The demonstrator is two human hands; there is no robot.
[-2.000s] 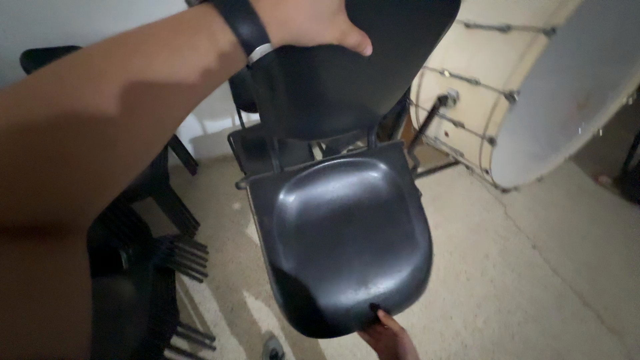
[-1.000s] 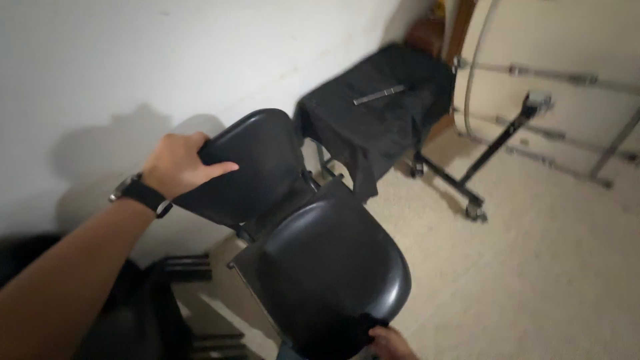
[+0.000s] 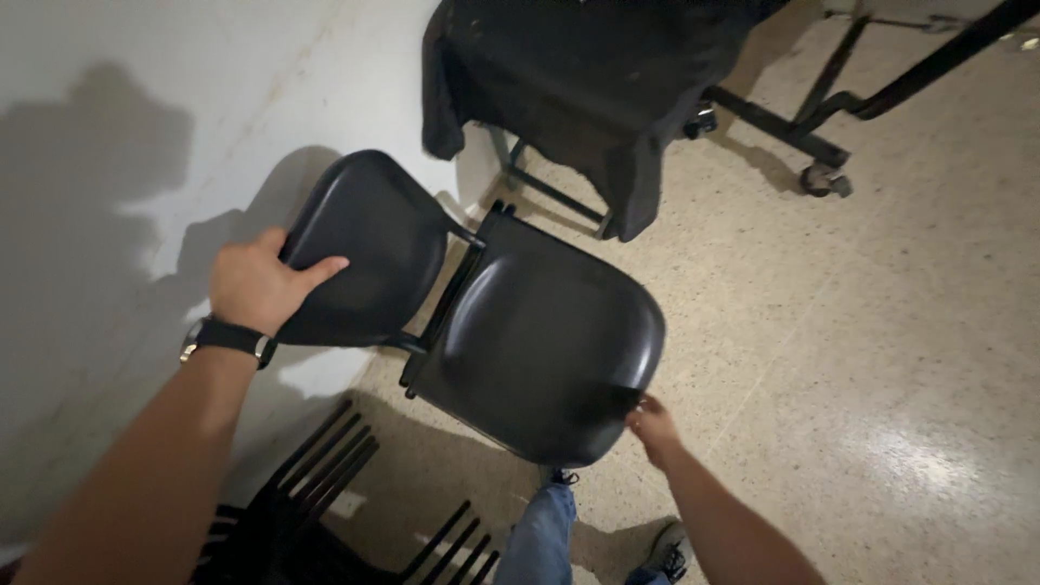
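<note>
A black chair with a smooth moulded seat [image 3: 552, 349] and a rounded backrest [image 3: 374, 252] is held between my two hands, its back toward the wall. My left hand [image 3: 264, 284], with a dark watch on the wrist, grips the outer edge of the backrest, the thumb lying over its front face. At the front edge of the seat, my right hand [image 3: 654, 429] holds on with its fingers partly hidden by the rim. The chair's legs are hidden under the seat.
Stacked black chairs [image 3: 284, 520] lie at the lower left, legs pointing up toward the right. A black cloth [image 3: 569, 81] drapes over a metal-framed object beyond the chair. A wheeled stand [image 3: 780, 134] is at the upper right. The pale wall [image 3: 162, 122] runs along the left.
My view has swung widely. The chair, in both hands throughout, has turned so its backrest points left toward the wall. The large drum seen earlier is mostly out of view.
</note>
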